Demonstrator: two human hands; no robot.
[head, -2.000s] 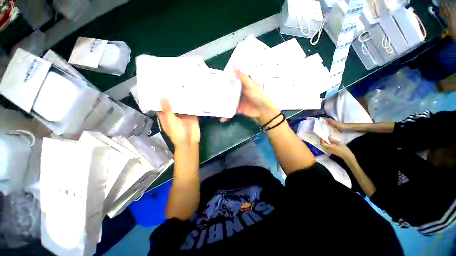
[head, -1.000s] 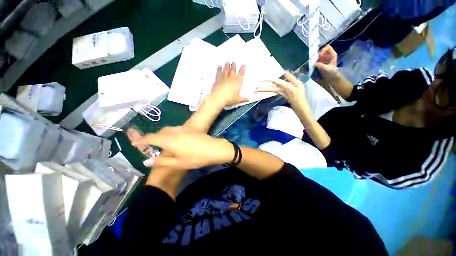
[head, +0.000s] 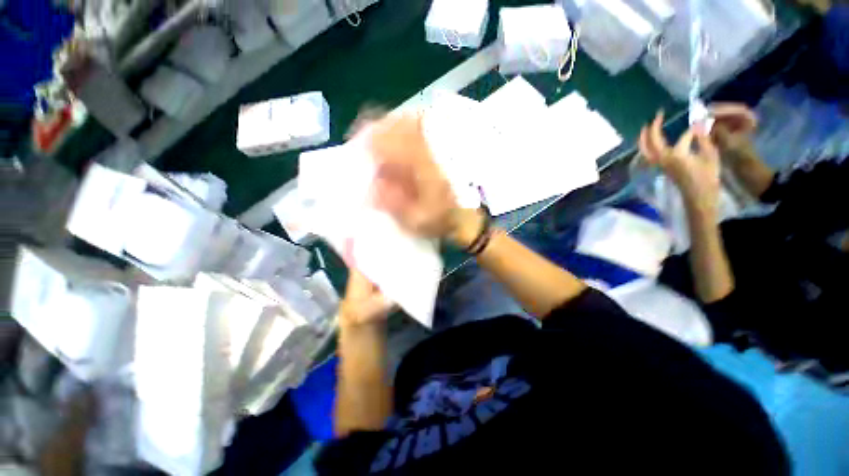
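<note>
A thin white flat carton blank (head: pixel 407 265) is in front of me, its lower corner pointing toward my body. My left hand (head: pixel 363 299) grips its lower left edge from below. My right hand (head: pixel 414 177), with a dark wristband, is blurred over the upper part of the blank; its hold cannot be told. A fanned pile of white blanks (head: pixel 521 149) lies on the green bench just right of my right hand. A white carton (head: pixel 296 214) lies behind the held blank and is partly hidden by it.
A small carton (head: pixel 283 123) lies on the green conveyor (head: pixel 209 149). Long white cartons (head: pixel 172 372) lean in stacks at left. Corded white boxes (head: pixel 533 39) stand at the back. A neighbouring person's hands (head: pixel 694 153) hold a narrow label strip (head: pixel 695 56) at right.
My hands were crossed, one on the pile of blanks; now they are uncrossed, with a blank lifted in front of me. The neighbour's hands are now raised at the label strip. The view has shifted.
</note>
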